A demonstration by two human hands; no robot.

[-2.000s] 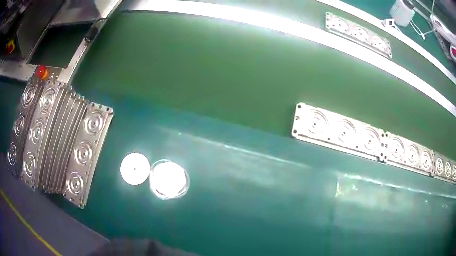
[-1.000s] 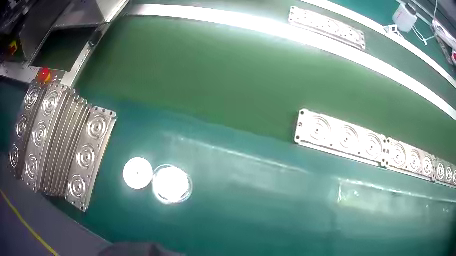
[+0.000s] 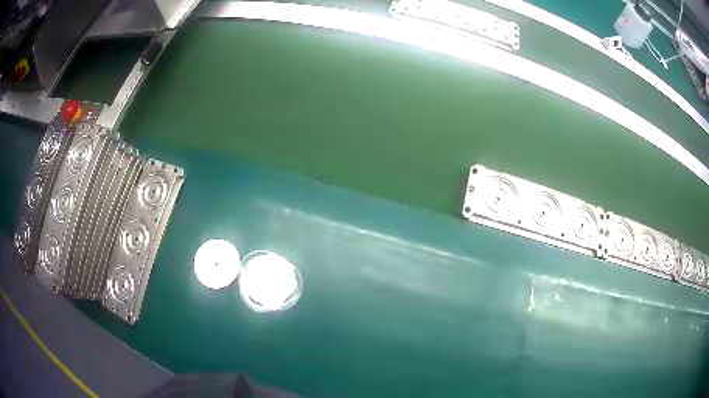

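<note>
No hand is in view. Two bright white round discs lie side by side on the green bench: a smaller one [image 3: 217, 263] at left and a larger one [image 3: 269, 281] with a shiny clear rim at right. To their left is a fanned stack of silver plates [image 3: 137, 235] with three ringed recesses each; many thin edges show in its middle. At the right, a row of three-ring plates [image 3: 536, 210] lies end to end at the near side of the green belt.
Another plate [image 3: 459, 22] lies beyond the white guide rail [image 3: 373, 27]. A red knob [image 3: 71, 109] stands at the stack's top. A metal frame [image 3: 117, 23] is at upper left, a white device [image 3: 633, 26] with a cord at upper right. Dark cloth [image 3: 210, 386] shows at the bottom edge.
The plate beyond the guide rail has moved left along the far lane. The discs, the stack and the row lie as before; the view has shifted slightly.
</note>
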